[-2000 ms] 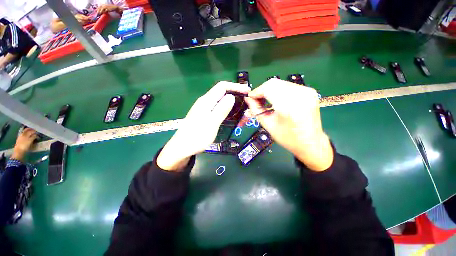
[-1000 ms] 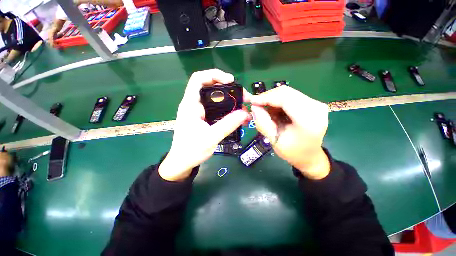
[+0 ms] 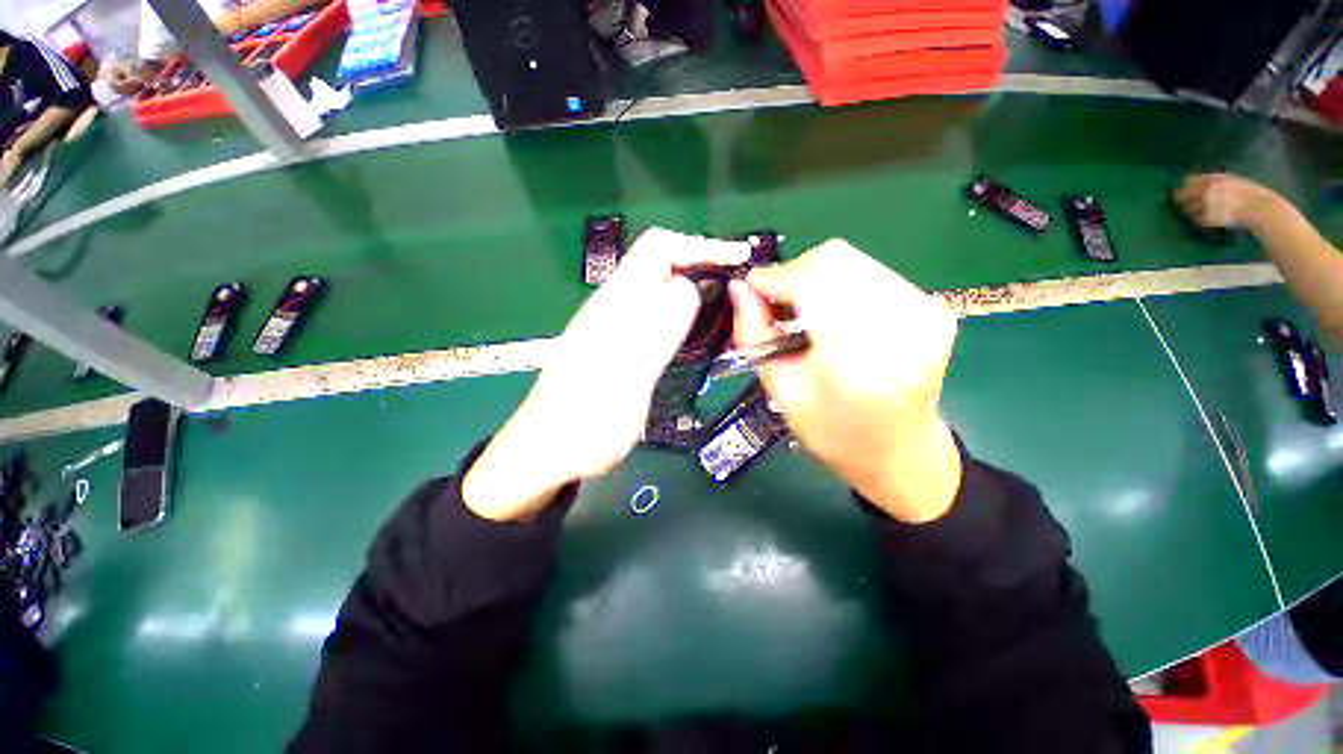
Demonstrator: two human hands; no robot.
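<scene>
My left hand [image 3: 597, 361] holds a black phone housing [image 3: 704, 327] above the bench, tilted and mostly hidden by the fingers. My right hand [image 3: 862, 361] is at the housing's right edge, its thumb and fingertips close together. It holds thin silver tweezers [image 3: 754, 354], which point left below the fingers. A keypad phone [image 3: 737, 442] lies on the bench below my hands, and another black phone [image 3: 673, 427] lies partly hidden beside it. A small white ring [image 3: 644, 499] lies nearer to me. Whatever is between the right fingertips is hidden.
Keypad phones [image 3: 287, 314] lie along the green belt [image 3: 442, 265] beyond the cream strip [image 3: 398, 373]. A smartphone [image 3: 147, 464] and a black cable pile [image 3: 33, 545] are at left. Red trays [image 3: 891, 52] and a black box [image 3: 527, 67] stand behind. Another person's hand [image 3: 1225, 202] reaches in at right.
The housing has tilted from its open-face view, and the tweezers have come into view at my right hand. Belt phones have shifted left. Another person's hand has appeared at right; the one at left is gone.
</scene>
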